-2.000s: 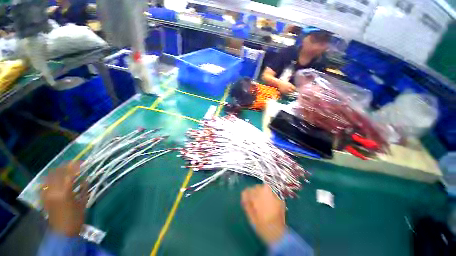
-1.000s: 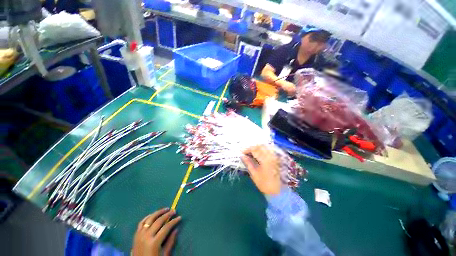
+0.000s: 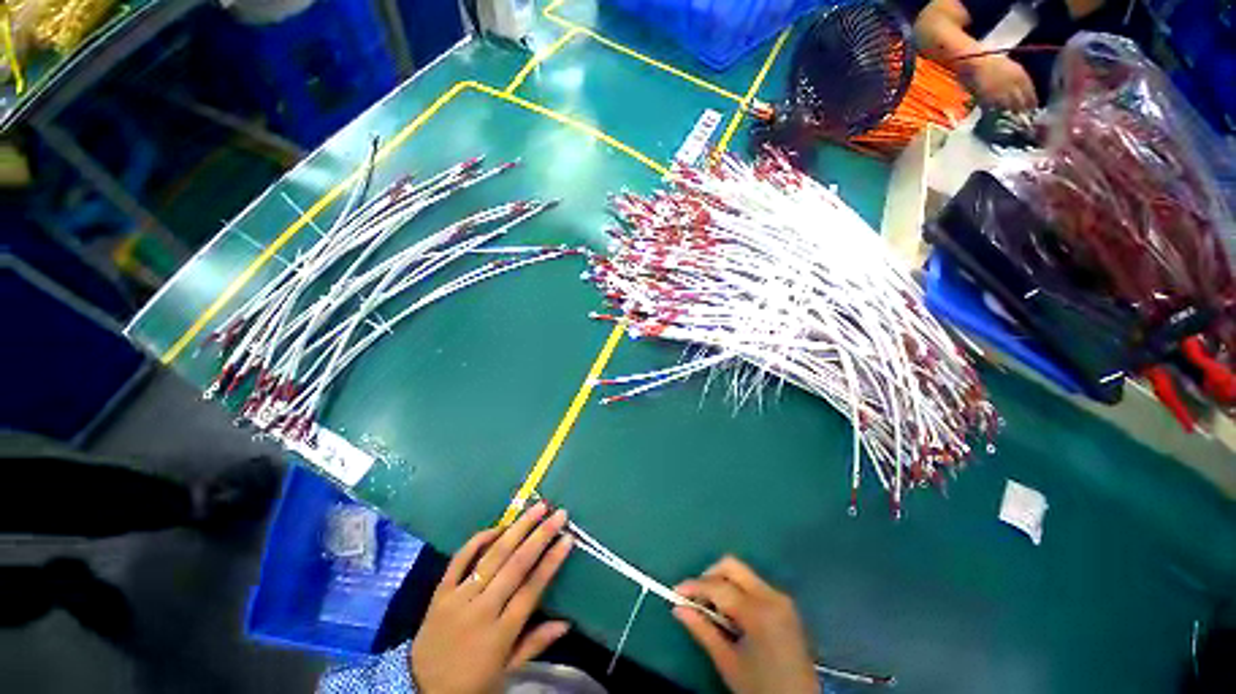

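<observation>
A white wire assembly (image 3: 617,560) lies along the bench's near edge between my hands, with a thin pale strand sticking out downward mid-length. My left hand (image 3: 499,586) presses its left end with flat fingers near the yellow tape. My right hand (image 3: 739,626) pinches it further right, and a dark red-tipped end shows beyond that hand. The large pile of white wires (image 3: 800,285) with red ends lies ahead of my hands. A smaller, sparser group (image 3: 346,292) lies at the left.
A label strip (image 3: 335,457) lies below the left group. A white scrap (image 3: 1023,511) is at right. A black pouch (image 3: 1023,278), red-handled tool (image 3: 1190,373) and bagged dark-red wires (image 3: 1132,176) are far right. A blue bin (image 3: 332,563) stands below the bench edge. A person's hand (image 3: 1003,82) is beyond orange wires (image 3: 915,109).
My right hand has left the pile and moved down to the near edge, now holding a wire. My left hand has come onto its other end. The view has tilted down and closer.
</observation>
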